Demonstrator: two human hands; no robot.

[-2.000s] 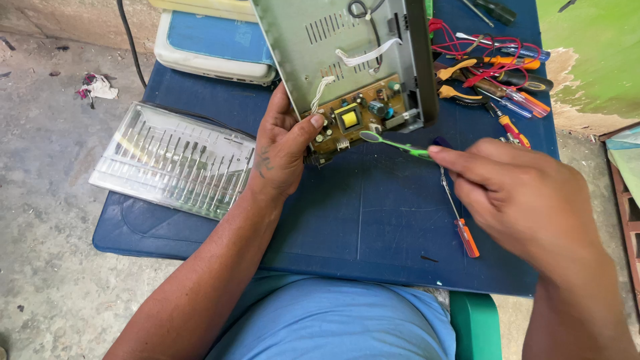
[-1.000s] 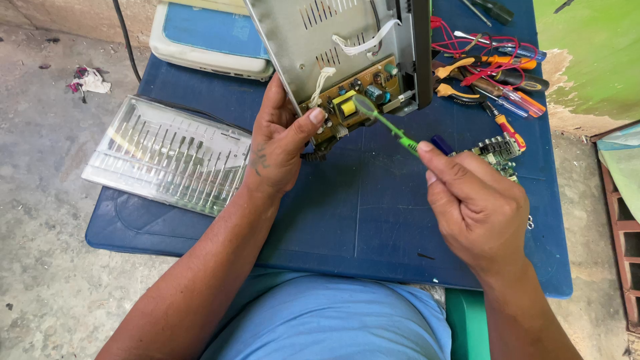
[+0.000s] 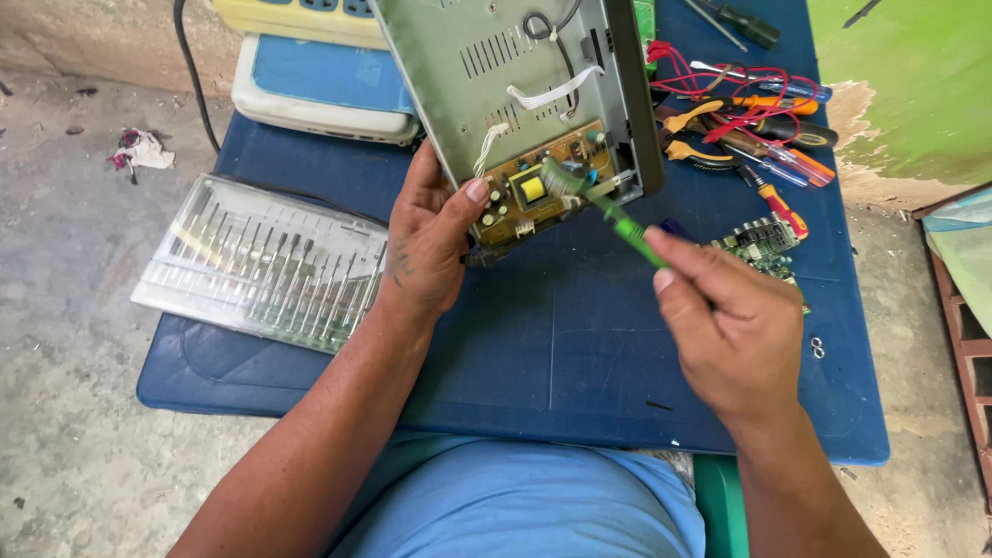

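My left hand (image 3: 438,232) grips the lower left edge of a metal device chassis (image 3: 442,77), held tilted above the table, its thumb beside a brown power supply circuit board (image 3: 504,221). This board carries a yellow transformer (image 3: 532,188) and a white cable (image 3: 490,147) plugged in near my thumb. In my right hand (image 3: 728,325) is a green brush, seemingly a toothbrush (image 3: 632,232), its blurred head over the board just right of the transformer. Partly behind my right hand, a green circuit board (image 3: 763,244) lies on the table.
On the blue table (image 3: 496,372), a clear case of small screwdrivers (image 3: 263,263) lies left. Pliers (image 3: 694,136), screwdrivers (image 3: 806,163) and red wires (image 3: 752,85) are heaped at right. A blue-and-white device (image 3: 329,85) and a yellow power strip (image 3: 310,15) stand behind; small metal rings (image 3: 817,346) lie right.
The brush head has moved over the board, from its lower right edge two seconds ago to beside the transformer. My left hand keeps its hold on the chassis.
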